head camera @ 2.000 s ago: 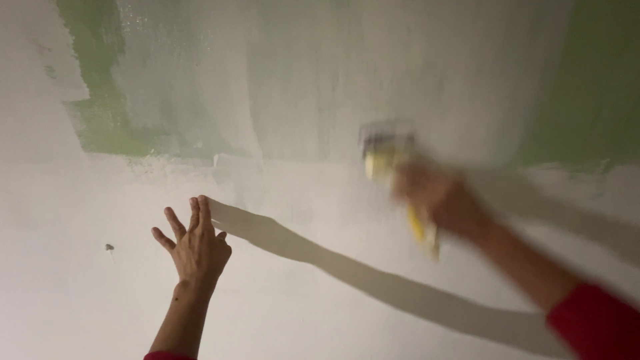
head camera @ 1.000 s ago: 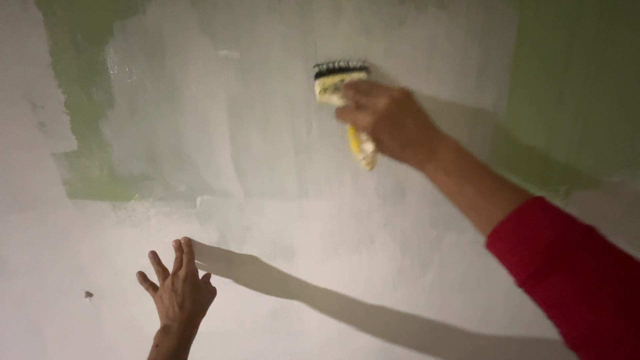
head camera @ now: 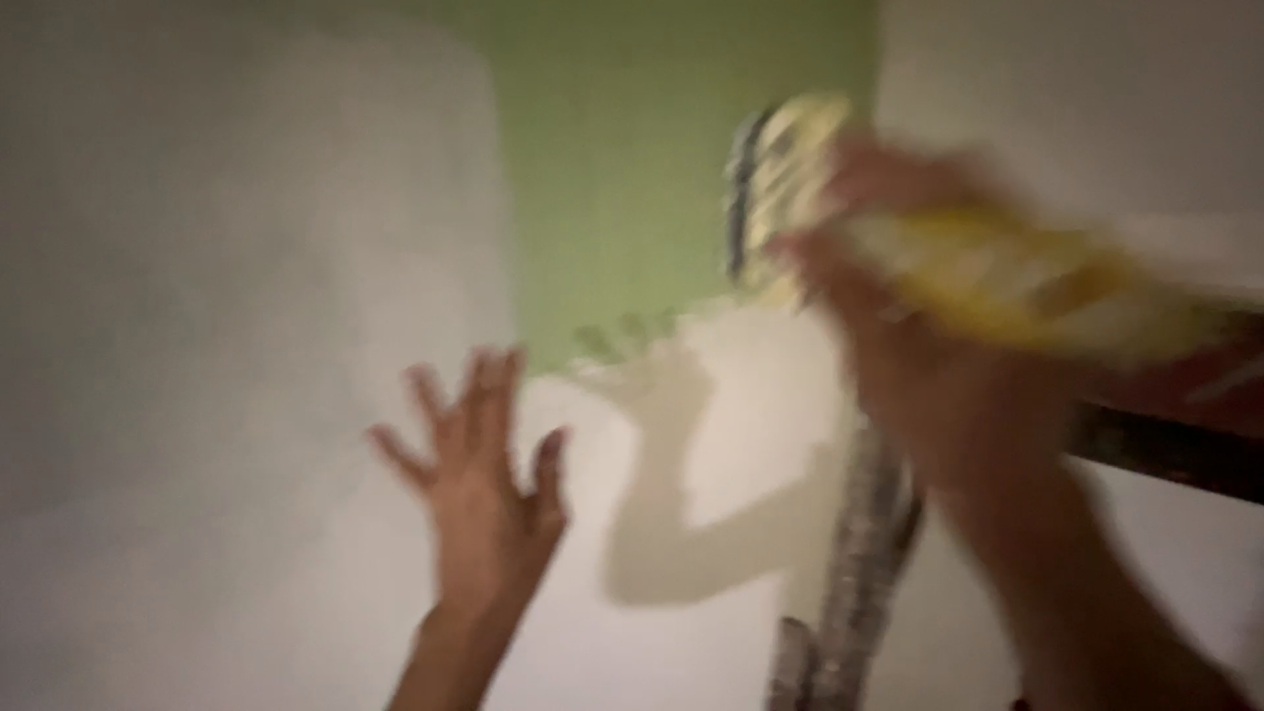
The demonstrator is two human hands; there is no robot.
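Note:
My right hand [head camera: 918, 326], blurred, grips a wide flat paintbrush [head camera: 800, 178] with a yellow handle and dark bristles. The bristle end faces left, in front of a green painted strip of wall [head camera: 632, 178]. Lower and to the left, my left hand [head camera: 489, 454] is raised with its fingers spread and holds nothing; whether it touches the wall cannot be told. Pale paint [head camera: 395, 247] covers the wall left of the green strip and below it.
A dark, paint-marked upright post [head camera: 859, 573] stands below the brush, and a dark horizontal bar [head camera: 1165, 449] runs to the right edge behind my right arm. Shadows of a hand and arm fall on the pale wall between my hands.
The view has swung to the right, bringing in the post and bar. The brush in my right hand has turned from bristles up to bristles left and is now by the green strip.

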